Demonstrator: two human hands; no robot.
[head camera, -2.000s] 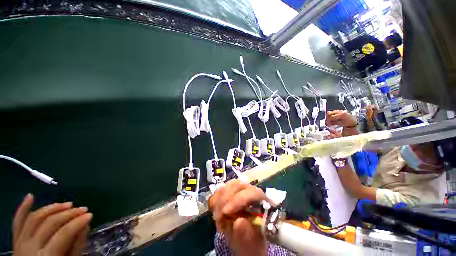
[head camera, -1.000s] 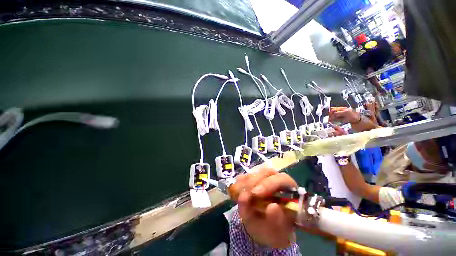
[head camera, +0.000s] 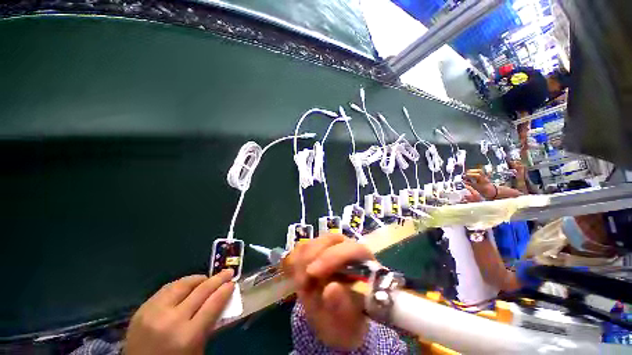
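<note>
An open white power adapter (head camera: 227, 254) lies on the dark green belt, with its coiled cord (head camera: 244, 165) above it and a white flap (head camera: 234, 303) at its near edge. My left hand (head camera: 181, 315) has its fingertips on the adapter's near end and flap; the thumb is hidden. My right hand (head camera: 331, 288) is closed around the glue dispensing gun. The gun's pale nozzle (head camera: 266, 252) points left, just right of this adapter and apart from it. My right hand partly covers the adapter (head camera: 300, 234) behind the nozzle.
Several more open adapters (head camera: 375, 206) with coiled cords run away along the pale edge rail (head camera: 260, 292). A thick white hose (head camera: 443, 320) trails right from the gun. Another person's hand (head camera: 480, 186) reaches over the far adapters. A metal post (head camera: 443, 35) stands at the back.
My left hand has come in from the lower left, and an adapter with its cord now lies under its fingertips. My right hand and the gun have drawn back left. The row sits further right.
</note>
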